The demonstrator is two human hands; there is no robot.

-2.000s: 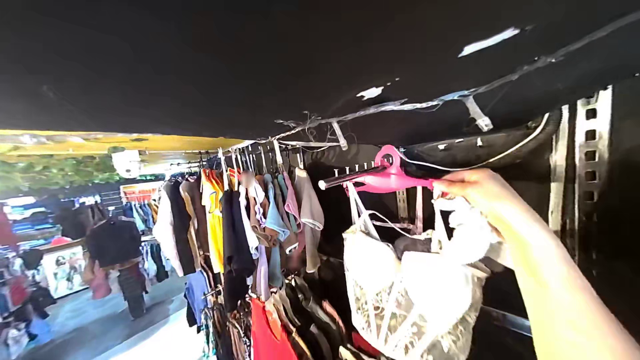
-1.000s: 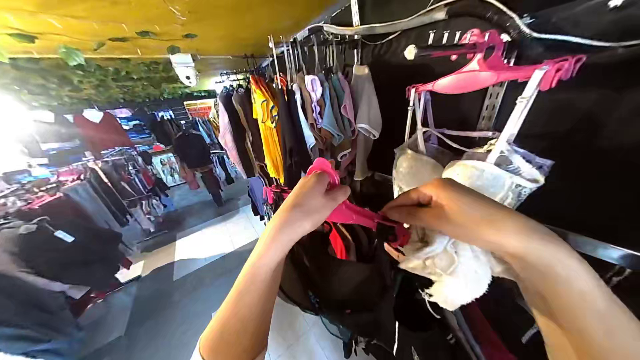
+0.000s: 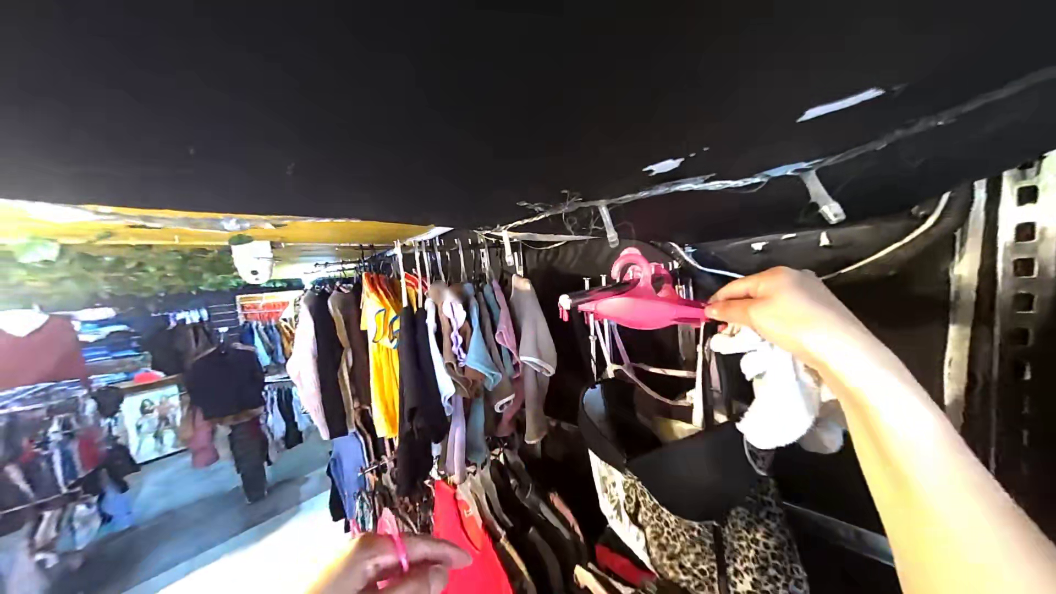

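My right hand (image 3: 771, 309), raised at the right, pinches the right end of a pink plastic hanger (image 3: 648, 307) beside the tip of a wall-mounted rod (image 3: 601, 291). A leopard-print top with black cups (image 3: 714, 495) hangs below it by thin straps. Fluffy white material (image 3: 780, 392) hangs under my right hand; whether I hold it too, I cannot tell. At the bottom edge, my left hand (image 3: 392, 561) is partly cut off, with a narrow pink piece, perhaps of another hanger, at its fingers. The red garment (image 3: 466, 528) lies just behind it.
Clothes on hangers, among them a yellow garment (image 3: 382, 355) and a grey one (image 3: 535, 355), line the wall to the left. A slotted metal upright (image 3: 1023, 330) stands at the right under a low black overhang (image 3: 495, 107). A mannequin in dark clothes (image 3: 227, 384) stands beyond the aisle.
My right hand has risen to the hanger at the rod, and my left hand has dropped to the bottom edge. The leopard-print top now shows where the white lace top hung. The view has shifted greatly.
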